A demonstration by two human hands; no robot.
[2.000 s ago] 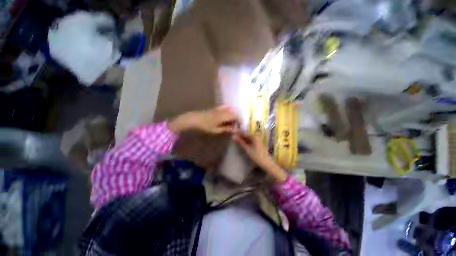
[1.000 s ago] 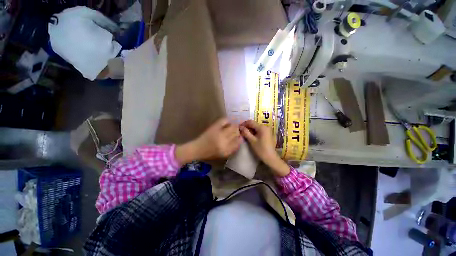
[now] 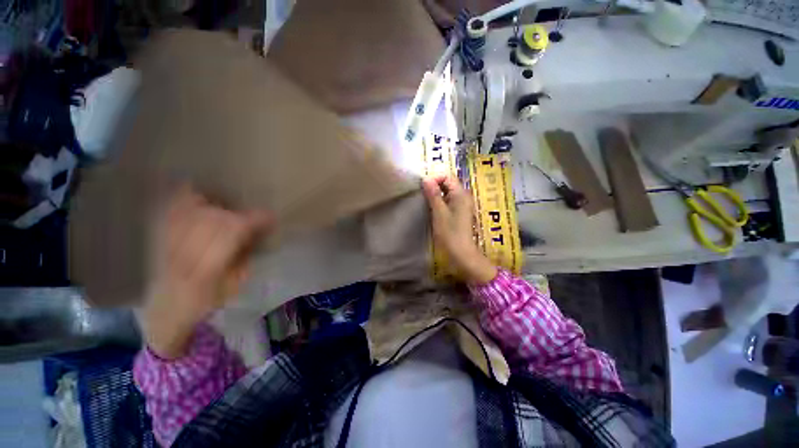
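A large brown garment panel (image 3: 236, 122) is spread and lifted left of the needle area, blurred at its left part. My left hand (image 3: 201, 254) is blurred over the panel's lower left; whether its fingers grip the cloth I cannot tell. My right hand (image 3: 449, 206) pinches the panel's right corner with thumb and fingertips, beside the yellow tape (image 3: 496, 214). The sewing lamp (image 3: 422, 107) glows just above the corner. The needle and presser foot cannot be made out clearly.
Two brown strips (image 3: 627, 179) lie on the machine bed, with a dark-handled tool (image 3: 571, 197) beside them and yellow-handled scissors (image 3: 717, 217) to the right. The white machine head (image 3: 613, 70) spans the upper right. A blue basket (image 3: 101, 398) stands lower left.
My left hand has moved away to the left, and the panel is now swung out and raised on that side. My right hand stays near the tape, slightly higher. The view has shifted a little.
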